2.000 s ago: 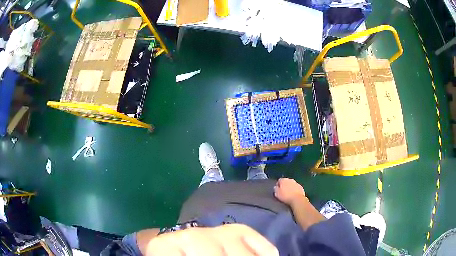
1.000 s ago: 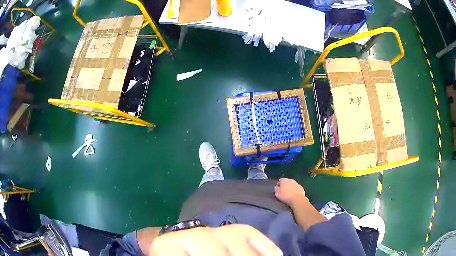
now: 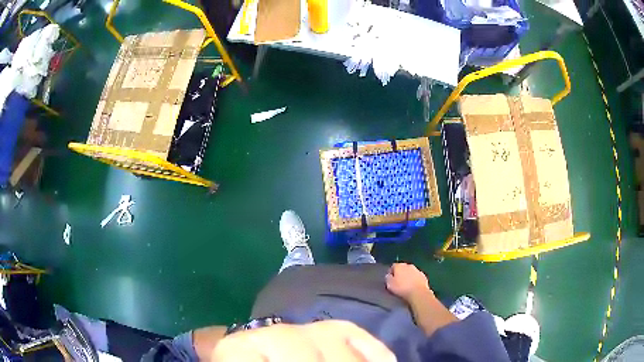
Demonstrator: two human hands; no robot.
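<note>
The blue plastic stool (image 3: 381,185), its top edged with brown cardboard and strapped, stands on the floor just ahead of my feet. My right hand (image 3: 407,281) rests curled at the right side of my dark apron, away from the stool; whether it holds anything cannot be told. My left hand (image 3: 303,343) lies large and close at the bottom edge, with a dark band at the wrist. Its fingers are cut off by the frame, so its grip is hidden.
Trolleys with yellow handles and taped cardboard tops stand left (image 3: 145,95) and right (image 3: 519,170). A white side table (image 3: 424,44) at the back holds white scraps, a tan board and a yellow bottle (image 3: 318,15). Scraps (image 3: 121,211) lie on the floor. White cloth (image 3: 32,63) is heaped far left.
The view has tilted up slightly, so the stool, trolleys and side table sit a little lower in the picture. Both hands keep nearly the same pose.
</note>
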